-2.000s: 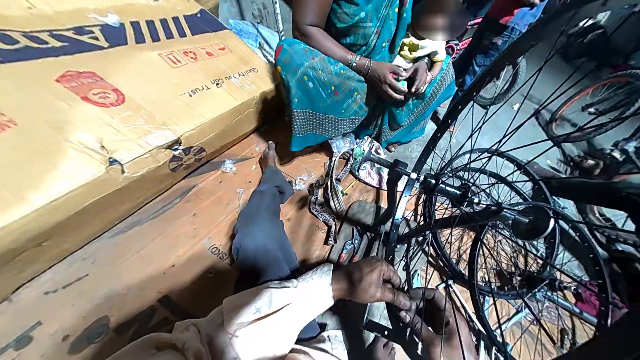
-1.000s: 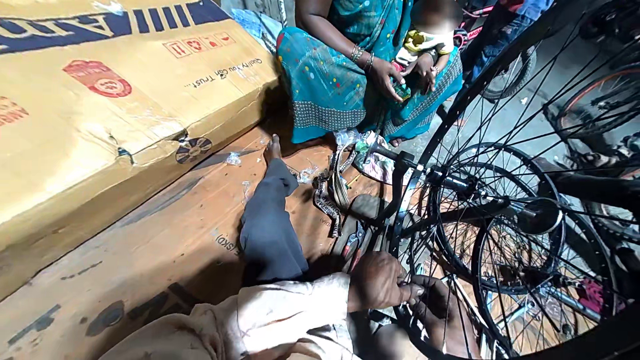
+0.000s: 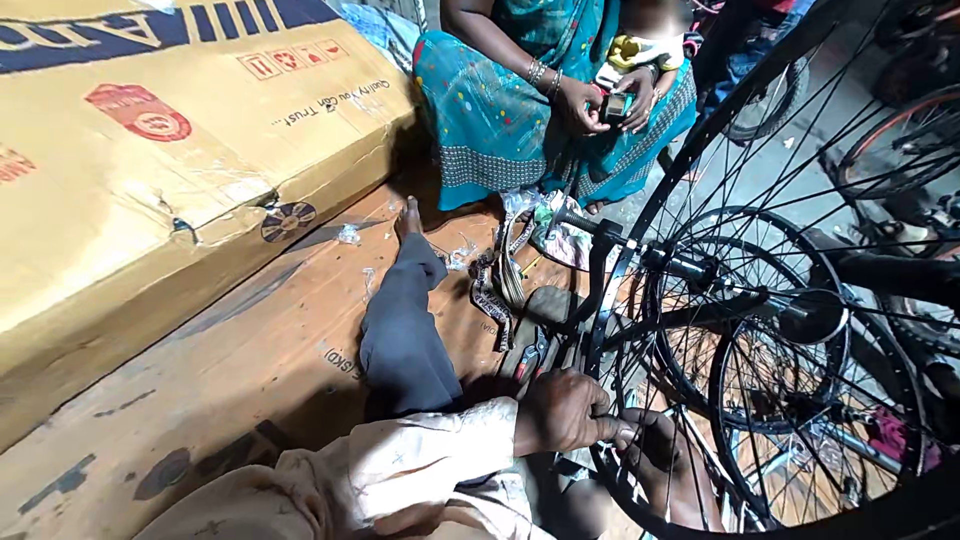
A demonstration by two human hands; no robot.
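Note:
A black bicycle wheel with a thin rim (image 3: 600, 330) and many spokes stands upright at the right, with its hub and axle (image 3: 682, 266) on a black fork-like part. Low on this rim, my left hand (image 3: 566, 412) reaches in from the left, its thumb and finger pinched at the rim's edge. Across from it, my right hand (image 3: 667, 457) is among the spokes, its fingertips meeting the left ones at the rim. Whatever small part lies between the fingertips is too small to tell. Red-handled pliers (image 3: 531, 352) lie just beyond my left hand.
A large cardboard box (image 3: 187, 150) fills the upper left. A seated person (image 3: 487, 97) in a teal garment holds a small child and a small object. Patterned strips (image 3: 491, 300) and plastic scraps lie on the cardboard floor. Further wheels (image 3: 750, 300) and bicycles stand at right.
My hands have stayed at the lower part of the wheel rim, with the fingertips shifting slightly. The seated person's hands have come together around a small object.

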